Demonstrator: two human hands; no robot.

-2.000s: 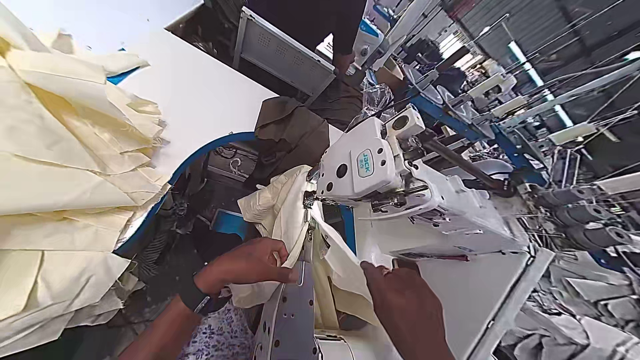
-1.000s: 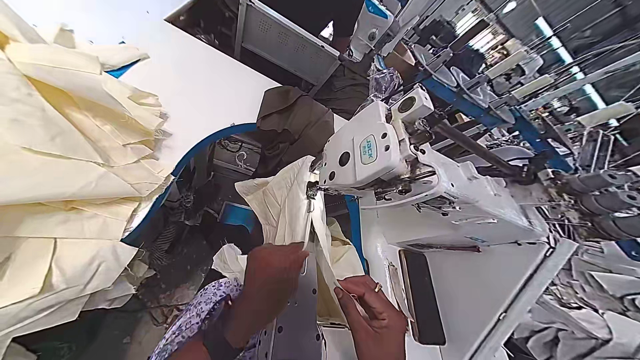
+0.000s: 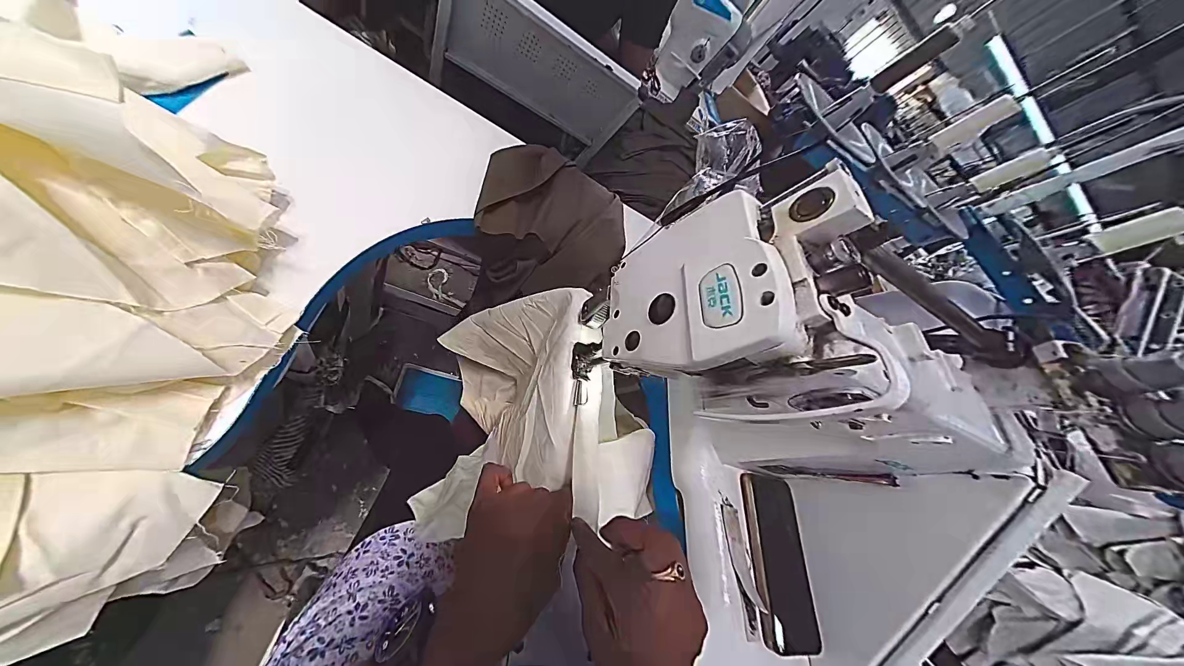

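A cream fabric piece (image 3: 541, 388) lies under the presser foot (image 3: 583, 361) of a white Jack sewing machine (image 3: 703, 296) and hangs down toward me. My left hand (image 3: 513, 541) grips its near part, knuckles up, just left of a folded strip. Close beside it, my right hand (image 3: 638, 587), with a ring on one finger, pinches the same strip between thumb and fingers. Both hands are below the needle area, nearly touching. The fingertips are partly hidden by the cloth and the hands themselves.
Layered cream fabric pieces (image 3: 120, 342) cover the left of a white table (image 3: 361, 120) with a blue edge. Dark brown cloth (image 3: 550, 213) lies behind the machine. A smartphone (image 3: 782, 564) rests on the machine bed at right. Another person's arm (image 3: 638, 37) shows at the top beside another machine.
Two seconds ago my hands were apart on either side of the cloth; now they are together on the strip below the presser foot. The phone, earlier covered by my right hand, shows.
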